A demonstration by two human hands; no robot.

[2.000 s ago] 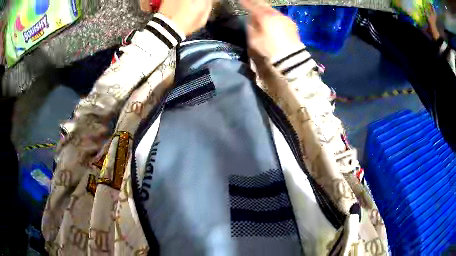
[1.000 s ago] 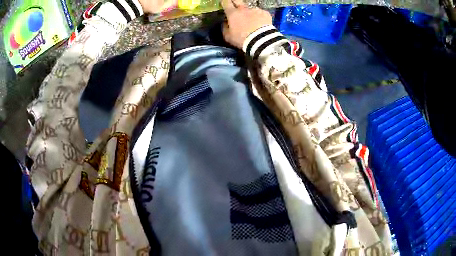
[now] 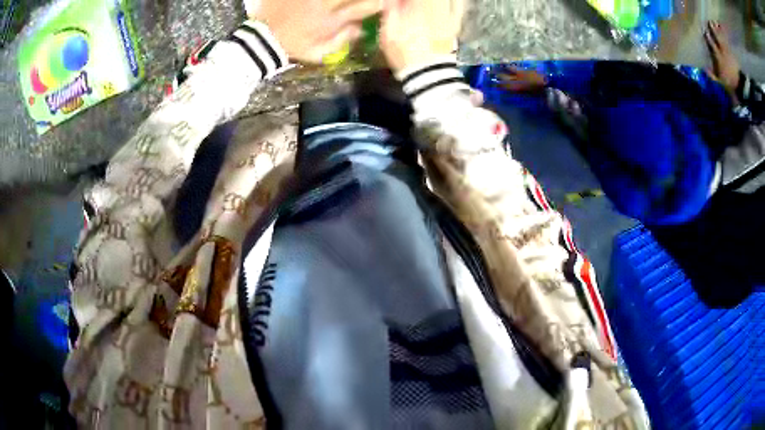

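My left hand (image 3: 314, 27) and my right hand (image 3: 424, 32) are close together at the top edge, over the bench's near edge, both blurred and partly cut off. Small yellow and green parts of something (image 3: 338, 55) show under and between them. Most of it is hidden, and its shape and my grip on it cannot be told. A closed white and lime-green Squishy Balls box (image 3: 80, 65) lies at the left of the speckled grey bench (image 3: 201, 23).
Shiny, brightly coloured items (image 3: 625, 12) lie at the top right of the bench. Another person's hands (image 3: 720, 55) are at the right, near a large, rounded, bright blue thing (image 3: 658, 159). Ribbed blue crates (image 3: 688, 336) stand at the lower right.
My hands have come closer together, and less of the yellow-green item shows. Another person's hands and a rounded blue thing have appeared at the right. The bench reaches lower in view.
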